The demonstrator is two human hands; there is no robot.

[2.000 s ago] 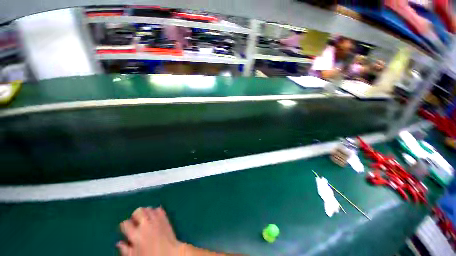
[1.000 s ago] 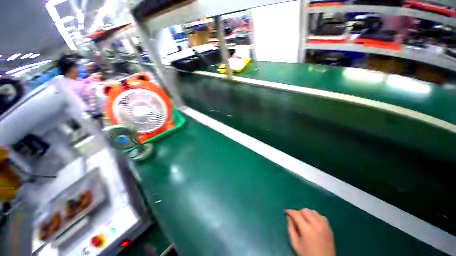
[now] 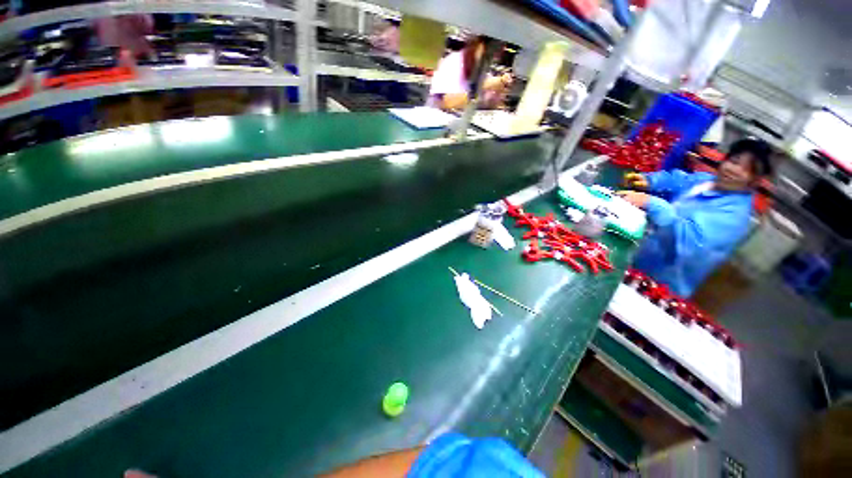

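My right forearm, in a blue sleeve, lies along the bottom edge, reaching left over the green bench top. Only a sliver of my right hand shows at the bottom left edge; its fingers are cut off. My left hand is out of view. A small light-green object stands on the bench just beyond the forearm, not touched. Farther off lie a crumpled white scrap and thin pale rods.
Beyond them are a small jar, heaped red parts and a green tray. A person in blue works at the right, by a rack of red-and-black parts. The conveyor belt runs beyond a white strip.
The view swung left to the fans and machine, then back right. My right hand, seen on the bench in both earlier frames, is now almost wholly below the picture edge.
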